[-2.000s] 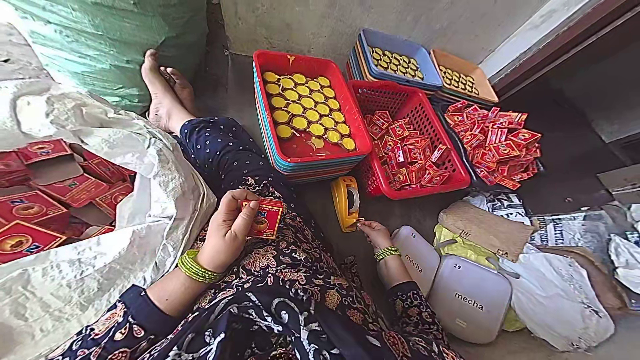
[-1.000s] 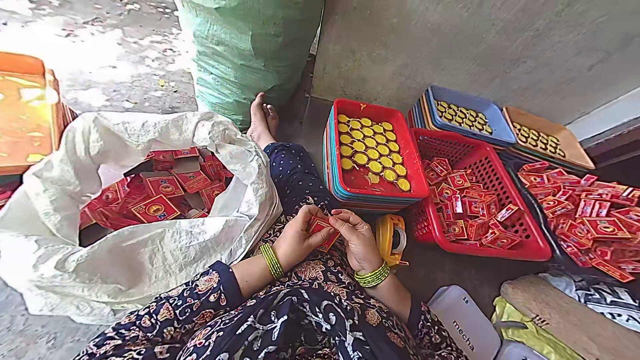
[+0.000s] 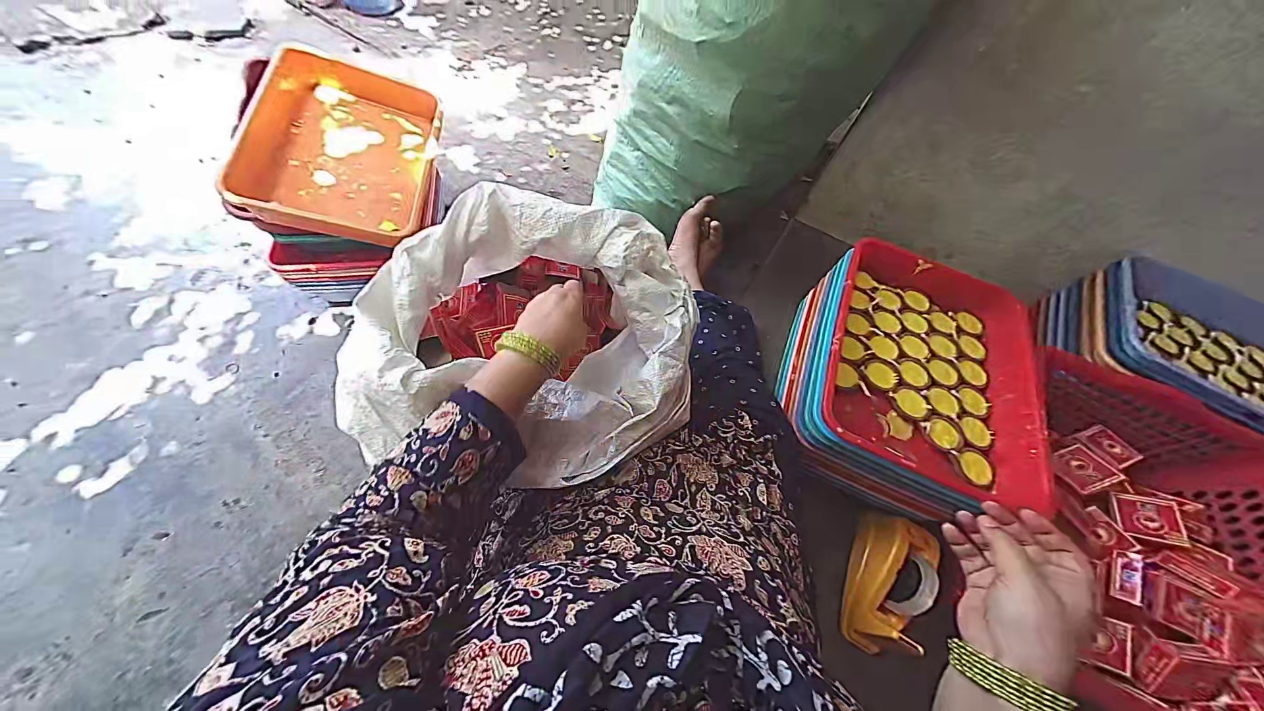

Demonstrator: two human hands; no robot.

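Note:
My left hand (image 3: pixel 555 321) reaches into a white woven sack (image 3: pixel 513 222) among small red printed cardboard boxes (image 3: pixel 474 316); its fingertips are hidden, so whether it grips a box is unclear. My right hand (image 3: pixel 1027 592), palm up with fingers apart and nothing in it, is slightly blurred beside a red perforated basket (image 3: pixel 1136 395) that holds more red boxes (image 3: pixel 1150 518). Left of that hand a yellow tape dispenser (image 3: pixel 874 583) with a roll of tape stands on the floor. Above it, a red tray (image 3: pixel 1017 395) of round yellow-topped pieces tops a stack of trays.
An orange tray (image 3: pixel 296 188) tops another stack at upper left. A large green sack (image 3: pixel 711 109) stands beyond my bare foot (image 3: pixel 697 242). At right, a blue tray (image 3: pixel 1175 286) of similar round pieces sits near the wall (image 3: pixel 1037 128).
The hands were together on a red box a second ago; now they are apart, the left inside the white sack and the right beside the basket, without the box. The view has swung left.

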